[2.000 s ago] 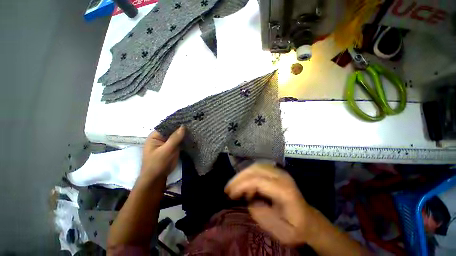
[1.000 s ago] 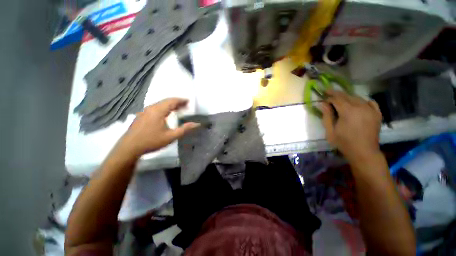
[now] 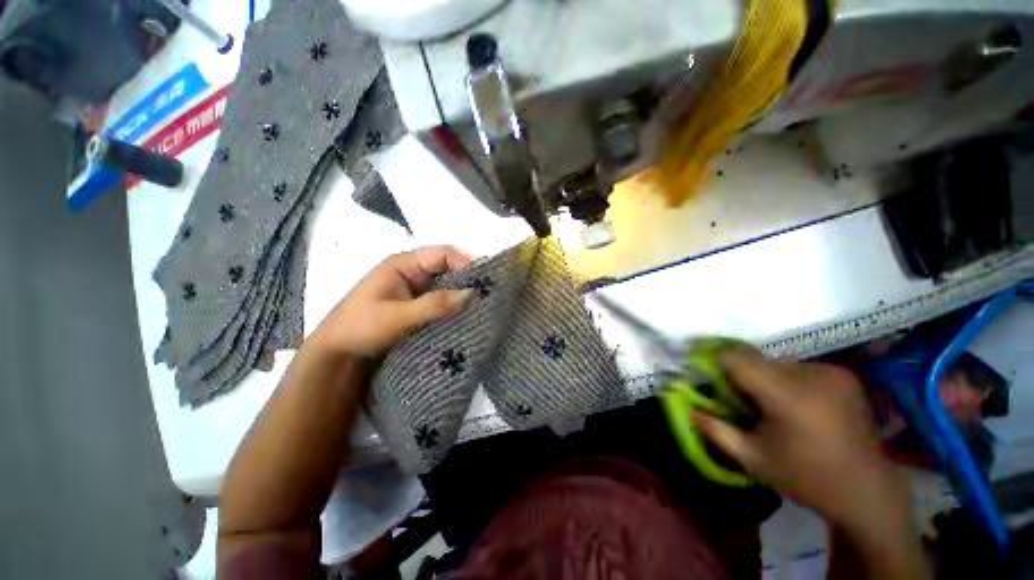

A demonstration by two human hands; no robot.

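Note:
A grey patterned cut piece (image 3: 451, 360) with black flower motifs lies under the needle area of the sewing machine (image 3: 590, 68) and hangs over the table's front edge. My left hand (image 3: 391, 306) holds its left edge between thumb and fingers. My right hand (image 3: 794, 425) grips the green loop handles of the scissors (image 3: 697, 397). The blades point up and left, near the right edge of the cloth. The right hand and scissors are slightly blurred.
A fanned stack of grey patterned panels (image 3: 244, 215) lies at the table's left. A yellow thread bundle (image 3: 731, 96) hangs on the machine head. A dark object (image 3: 947, 221) is at the right. A printed ruler (image 3: 845, 329) runs along the front edge. A blue plastic basket (image 3: 964, 419) stands below right.
My right hand has picked up the scissors from the tabletop and brought them left to the cloth. My left hand has taken hold of the cloth's edge. The view has shifted.

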